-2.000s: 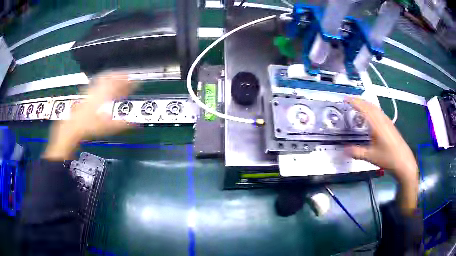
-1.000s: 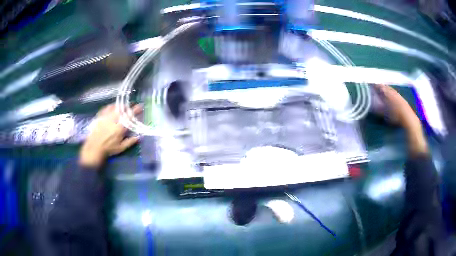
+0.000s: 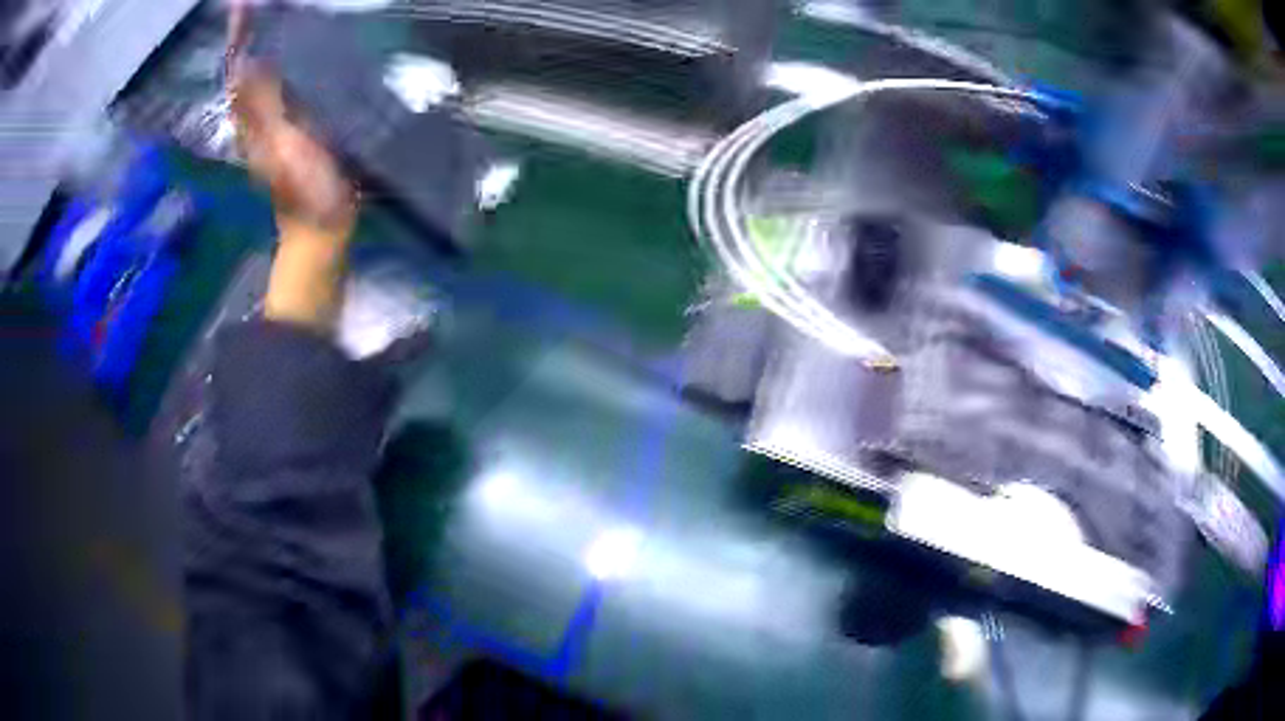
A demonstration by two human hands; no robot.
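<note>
The whole view is motion-blurred. My left hand (image 3: 296, 169) is raised at the upper left, beside a dark grey flat shape (image 3: 345, 85); whether it grips that shape cannot be told. My right hand does not show clearly; a pale blurred shape (image 3: 1229, 524) at the right cannot be identified. The dispensing machine (image 3: 832, 402) stands tilted at the right, with the grey fixture (image 3: 1043, 395) on it and blue syringe holders (image 3: 1141, 211) above. Any parts in the fixture are too blurred to make out.
A white hose (image 3: 719, 211) loops left of the machine. A black round pad (image 3: 881, 613) and a white half-moon piece (image 3: 964, 648) lie at its front. A red knob (image 3: 1132, 628) is at its front corner. A blue bin (image 3: 120, 268) stands at the left.
The view has swung left and tilted, so the machine now sits further right. My left hand has moved from beside the machine to the upper left. My right hand is no longer clearly visible.
</note>
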